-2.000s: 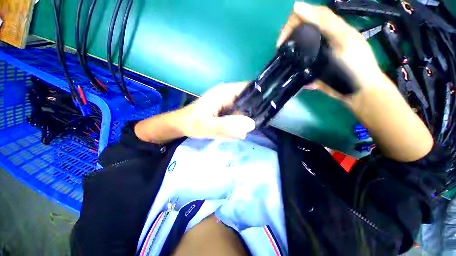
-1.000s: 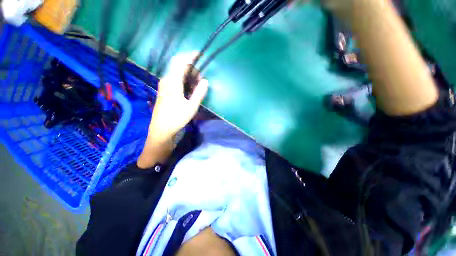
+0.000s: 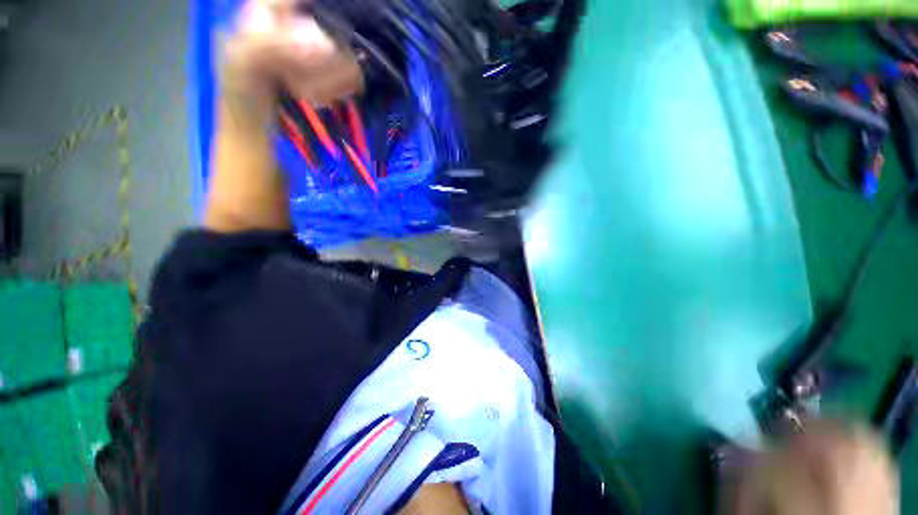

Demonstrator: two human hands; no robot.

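Observation:
My left hand point(image 3: 292, 60) is blurred at the upper left, over the blue basket point(image 3: 362, 216). It is closed around black leads point(image 3: 367, 50); red lead ends point(image 3: 332, 136) hang just below it. Black clamps point(image 3: 513, 91) lie in a dark, blurred group at the bench's left edge, beside the basket. My right hand point(image 3: 825, 473) is a blur at the lower right, cut off by the bottom edge. Dark clamps point(image 3: 790, 397) are just above it; whether it touches or holds one cannot be told.
The shiny green mat point(image 3: 664, 231) covers the bench. More clamps with red and blue ends point(image 3: 840, 101) lie at the upper right, below a lime-green strip point(image 3: 825, 10). Green boxes point(image 3: 40, 352) stand on the left, and yellow-black tape point(image 3: 123, 191) marks the grey floor.
The view has swung to the left. The clamps held up over the mat are no longer seen there. My left hand is now over the basket, and my right hand is low at the right.

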